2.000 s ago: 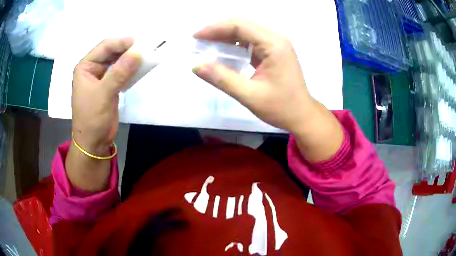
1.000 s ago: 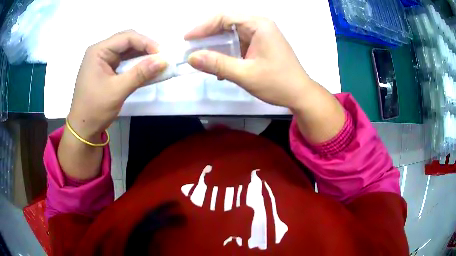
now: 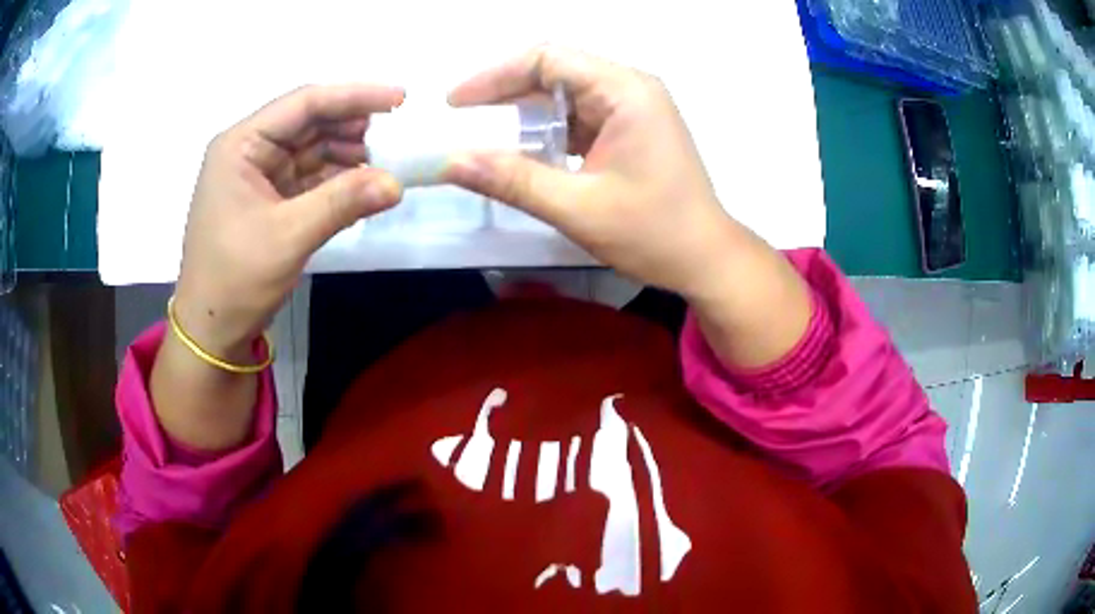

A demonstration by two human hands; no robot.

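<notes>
A white product body [image 3: 438, 134] lies level between my hands above the white work sheet [image 3: 672, 60]. Its right part sits in a clear piece [image 3: 546, 126], which looks like a pocket at the end of a clear tray [image 3: 438, 222]. My right hand [image 3: 600, 156] grips the clear piece and the body's right part between thumb and fingers. My left hand [image 3: 294, 180] is at the body's left end, with its thumb and index fingertip at the lower and upper edges. Whether the left fingers still press on it is hard to tell.
A crumpled clear bag [image 3: 60, 78] lies at the far left. Clear trays [image 3: 919, 42] over blue trays [image 3: 841, 48] are at the upper right. A smartphone [image 3: 932, 186] lies on the green bench [image 3: 871, 204]. Filled clear trays [image 3: 1057, 216] stand at the right edge. A red stool [image 3: 96, 528] is lower left.
The white body has moved right from my left hand's grip into the clear piece at my right hand. My left fingers have spread. The dark-tipped pin seen earlier no longer shows.
</notes>
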